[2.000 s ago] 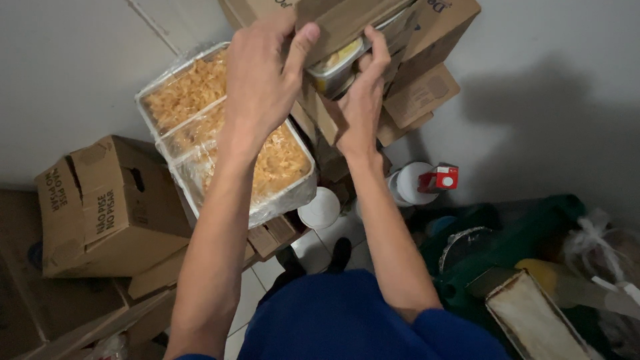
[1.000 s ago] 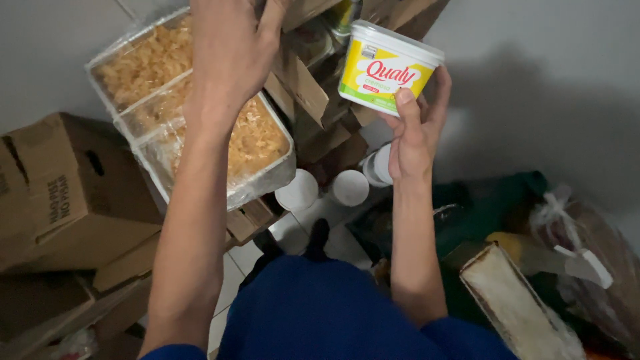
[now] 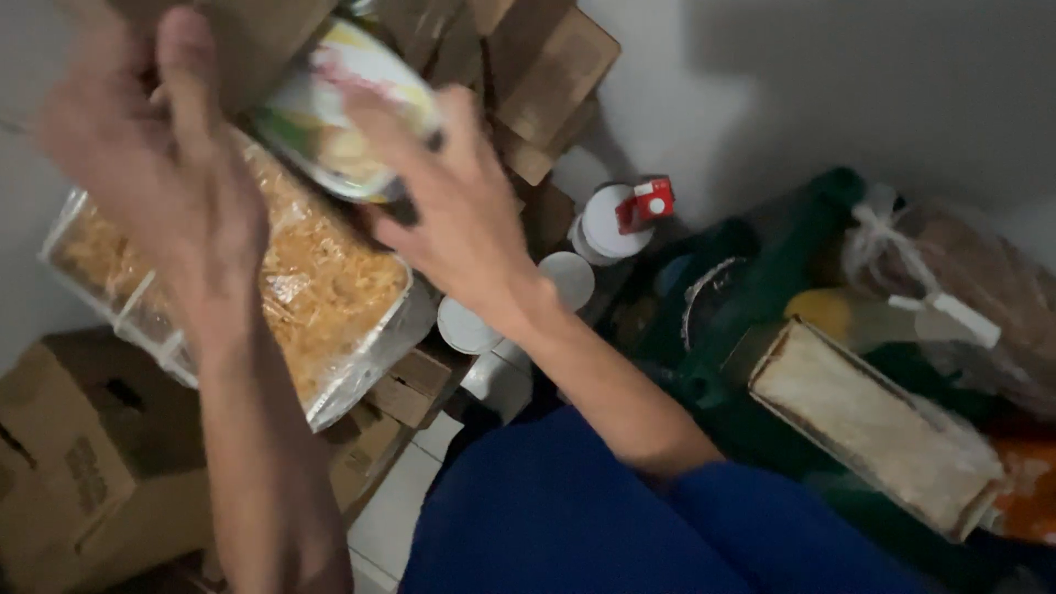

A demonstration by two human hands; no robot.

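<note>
My right hand (image 3: 454, 198) is on a margarine tub (image 3: 351, 115) with a white, yellow and green printed lid, its fingers across the lid and rim. The tub is tilted and blurred at the top centre, partly under a brown cardboard flap (image 3: 264, 49). My left hand (image 3: 165, 140) is at the flap's left side, thumb raised against it; blur hides how firmly it grips. Below both hands lie foil trays of shredded, orange-yellow food (image 3: 322, 305) wrapped in clear film.
Cardboard boxes stand at the lower left (image 3: 99, 462) and top centre (image 3: 553, 74). White-lidded tubs (image 3: 610, 223) stand below, one with a red carton (image 3: 654, 198) on it. At right are green crates (image 3: 792, 239), a long pale block (image 3: 874, 421) and a tied plastic bag (image 3: 965, 289).
The margarine tub, held up at the right one second ago, has moved left to the cardboard flap with my right hand. The lid now faces the camera.
</note>
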